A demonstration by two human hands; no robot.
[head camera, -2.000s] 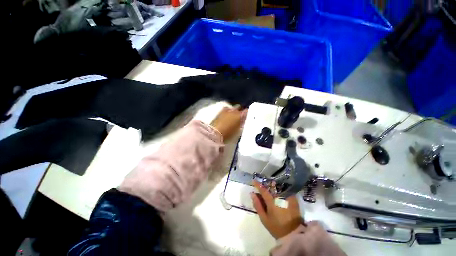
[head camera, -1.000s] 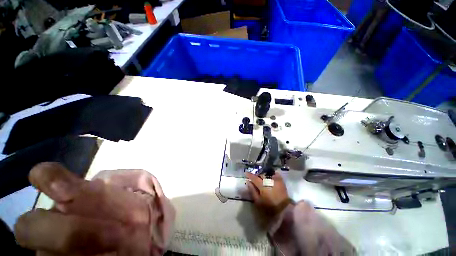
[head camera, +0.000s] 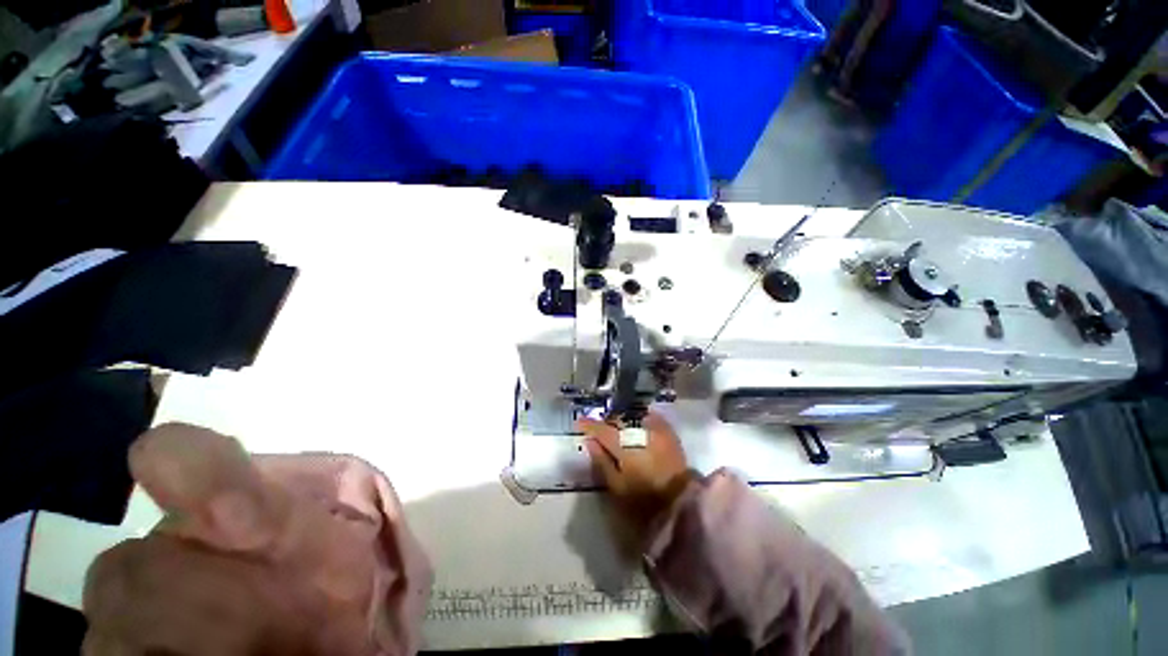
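Observation:
The white sewing machine point(head camera: 884, 340) stands right of centre. My right hand point(head camera: 640, 468) is at its presser foot point(head camera: 602, 413), with fingertips under the dark curved guard; whether they hold anything cannot be told. My left hand point(head camera: 192, 538) is large and blurred at the lower left, over the near table; its fingers are unclear and no fabric shows in it. Black cut panels lie in stacks at the left, one point(head camera: 154, 308) on the table's left part and another point(head camera: 83, 442) nearer. A small black piece point(head camera: 551, 195) lies at the table's back edge.
The white table point(head camera: 372, 295) carries ruler marks along its front edge. A large blue bin point(head camera: 512, 115) with black pieces inside stands directly behind it. More blue bins stand farther back point(head camera: 717, 77) and at the right point(head camera: 986, 122). Another bench point(head camera: 256, 64) holds grey items.
My left hand has come from behind the machine head to the lower left. The long black fabric there has left the table. The view has shifted; my right hand stays at the presser foot.

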